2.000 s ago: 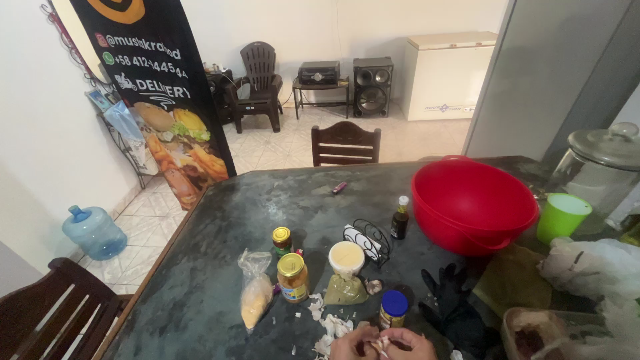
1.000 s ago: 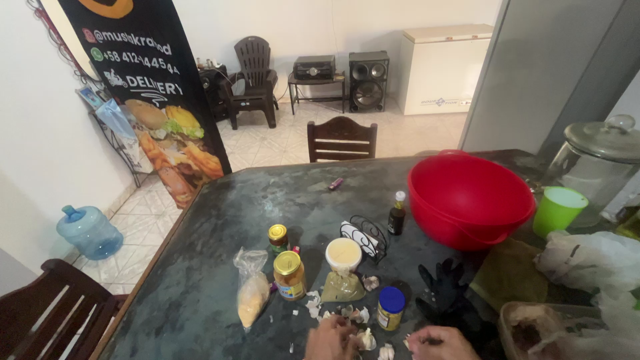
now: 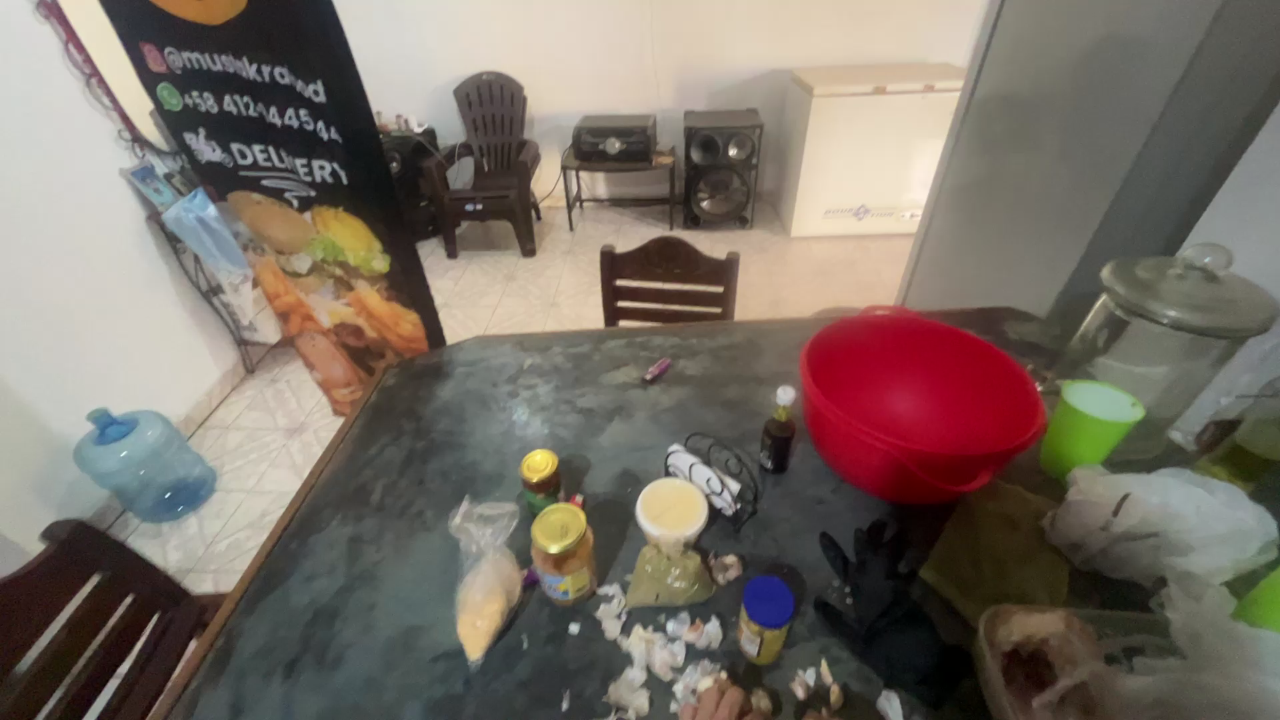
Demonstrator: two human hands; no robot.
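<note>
My left hand (image 3: 714, 702) shows at the bottom edge, its fingertips among papery garlic skins (image 3: 655, 650); whether it holds anything is hidden. Only a sliver of my right hand (image 3: 822, 714) is visible, just below some garlic cloves (image 3: 818, 686). A blue-lidded jar (image 3: 765, 620) stands above the hands. Farther back are a garlic bulb (image 3: 726, 568), a bag of green seasoning (image 3: 670, 578) and a white tub (image 3: 672, 512) with pale contents. To the left stand a gold-lidded jar (image 3: 563, 555), a smaller jar (image 3: 541, 480) and a plastic bag of yellowish powder (image 3: 487, 605).
A red basin (image 3: 920, 400), a dark bottle (image 3: 777, 435) and a napkin holder (image 3: 712, 478) stand farther back. At right are black gloves (image 3: 875, 590), a green cup (image 3: 1090, 425), a glass jar (image 3: 1150, 340), plastic bags (image 3: 1165, 525) and a clear container (image 3: 1040, 660).
Both hands, together at the garlic two seconds ago, came apart and now sit lower, mostly out of view. Several cloves now lie below the blue-lidded jar.
</note>
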